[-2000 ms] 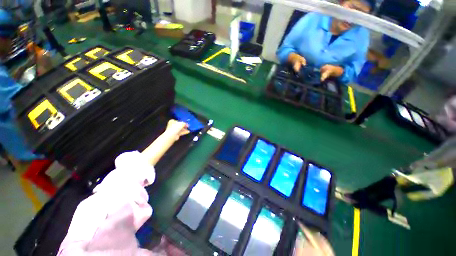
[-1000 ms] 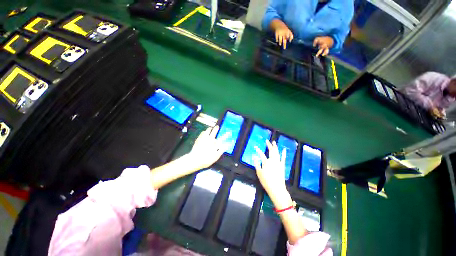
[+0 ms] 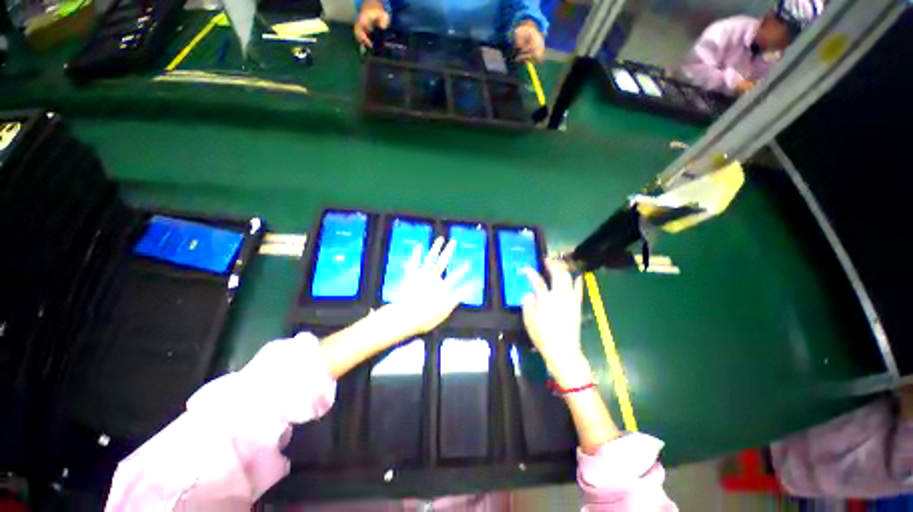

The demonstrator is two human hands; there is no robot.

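A black phone tray [image 3: 310, 322] lies flat before me with two rows of pockets. The far row holds several blue-lit smartphones, the leftmost one [image 3: 339, 254] uncovered. The near row holds dark smartphones, one [image 3: 466, 400] with a white reflection. My left hand [image 3: 430, 287] is spread over the middle two lit phones, fingers apart. My right hand [image 3: 552, 310] has its fingers at the lower part of the rightmost lit phone [image 3: 518, 262]. Neither hand grips anything. Whether the fingertips touch the glass is hard to tell.
A side tray [image 3: 150, 340] at left holds one blue-lit phone [image 3: 188, 243]. A black tray stack [image 3: 50, 200] rises at far left. A black stand [image 3: 611, 238] with yellow-white material and yellow tape [image 3: 611, 350] are at right. Across the bench, a person's hands hold another tray [image 3: 445, 85].
The view has swung right. My left hand has moved from the leftmost lit phone to the middle ones. My right hand has moved from the middle phones to the rightmost one.
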